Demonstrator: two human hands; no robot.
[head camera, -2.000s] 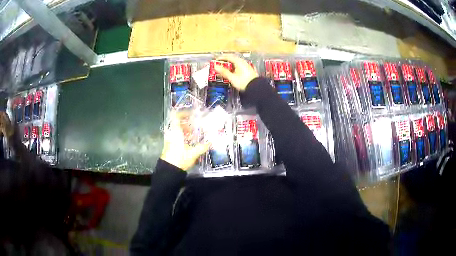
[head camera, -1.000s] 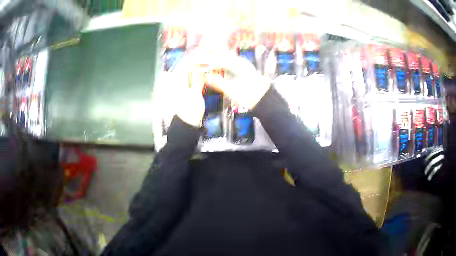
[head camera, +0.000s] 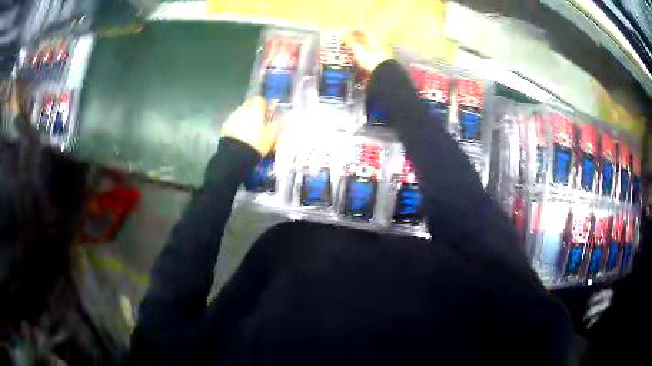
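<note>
A clear blister tray (head camera: 325, 211) lies in front of me with two rows of pockets. Red-topped, blue-black product units (head camera: 336, 78) sit in its pockets. My left hand (head camera: 250, 126) is over the tray's left edge, above the lower-left unit (head camera: 263, 176); whether its fingers hold anything cannot be told. My right hand (head camera: 368, 53) reaches to the tray's back edge, beside the upper units. It is blurred and overexposed, and its grip cannot be told. My right sleeve covers part of the tray.
Overlapping filled trays (head camera: 547, 193) stand at the right. Another filled tray (head camera: 75, 93) lies at the far left, with another person's hand (head camera: 13, 100) beside it. A yellow cardboard sheet (head camera: 286, 13) lies behind the tray on the green bench (head camera: 171, 93). A red stool (head camera: 114, 207) stands below.
The view has shifted and tilted. My hands were close together over the middle of the tray; now the left is at its left edge and the right at its back edge.
</note>
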